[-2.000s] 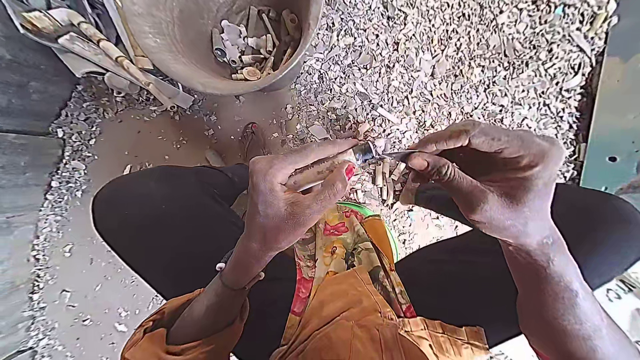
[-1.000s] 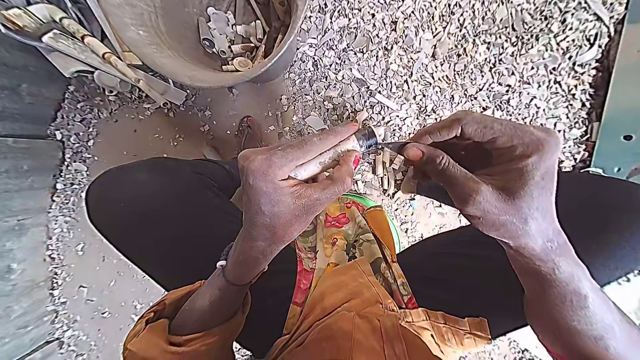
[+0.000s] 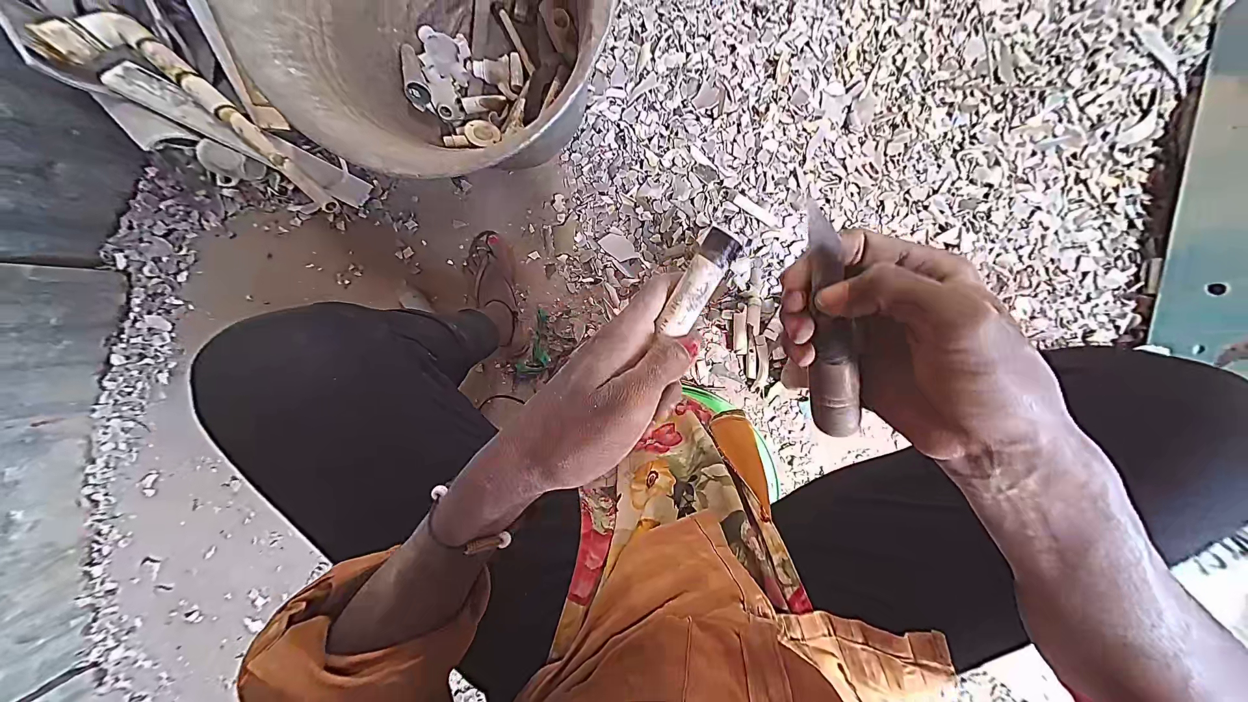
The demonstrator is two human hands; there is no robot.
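Note:
My left hand (image 3: 604,400) grips a whitish plastic tube (image 3: 690,292) with a dark, shiny band at its upper end, tilted up to the right. To its right, my right hand (image 3: 907,331) holds a knife by its dark handle (image 3: 836,390), the short blade (image 3: 822,232) pointing up. The blade and the tube are apart. Below my hands, a floral cloth (image 3: 653,468) and a green rim (image 3: 770,463) show between my legs.
A large round tub (image 3: 361,146) at the top holds plastic pipe pieces and fittings (image 3: 478,88). Long plastic strips and pipes (image 3: 195,107) lie left of it. Plastic chips (image 3: 926,127) cover the ground ahead. A greenish panel (image 3: 1204,224) stands at the right edge.
The knife has come away from the tube's dark-banded end and now points up. My left hand has turned the tube more upright.

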